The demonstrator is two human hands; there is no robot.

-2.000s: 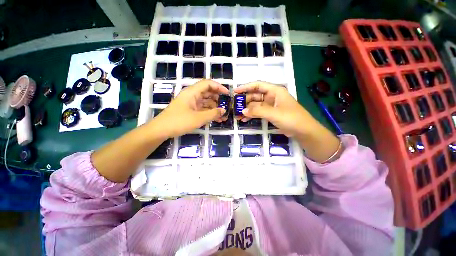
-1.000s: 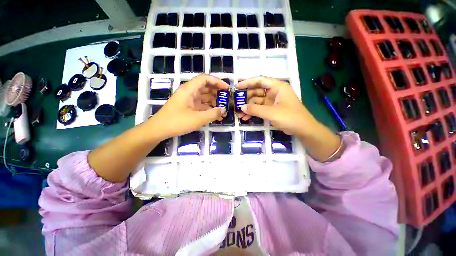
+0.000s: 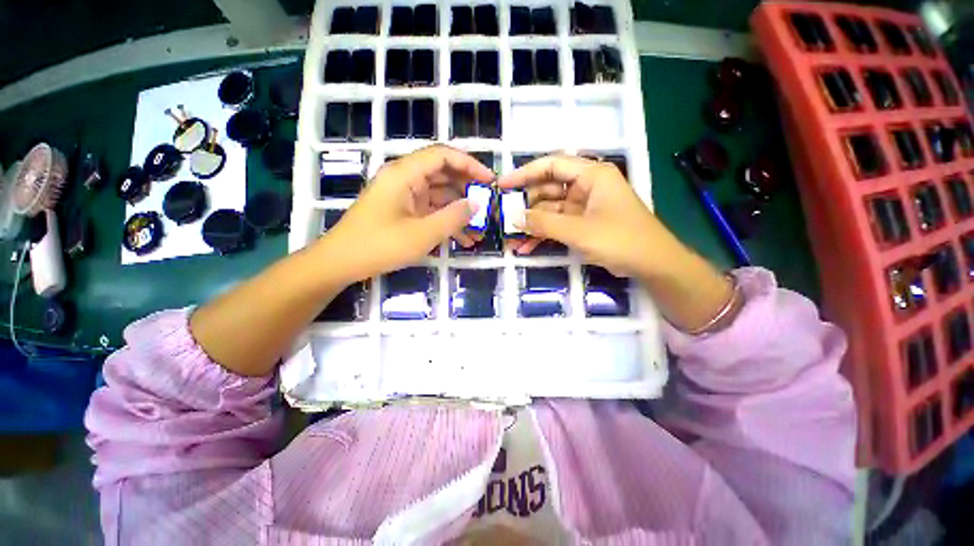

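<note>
My left hand (image 3: 411,219) holds a small dark rectangular watch body (image 3: 478,207) between thumb and fingers, its face bright white. My right hand (image 3: 582,219) holds a second watch body (image 3: 515,211), also with a bright white face; whether this is a lit screen or reflection I cannot tell. The two stand side by side with a narrow gap, above the middle of the white compartment tray (image 3: 470,368). Most visible cells hold two dark glossy units; two cells at right in the third row and the front row are empty. My hands hide some middle cells.
A red compartment tray (image 3: 884,421) with dark units lies tilted at right. A blue pen (image 3: 726,224) and dark red round pieces (image 3: 709,158) lie between the trays. At left are round black cases (image 3: 185,201) on white paper (image 3: 160,117) and a pink-white fan (image 3: 41,181).
The faces of both held units have turned from dark with blue-white marks to bright white. The trays and bench appear slightly higher in view. Both hands keep hold of their units.
</note>
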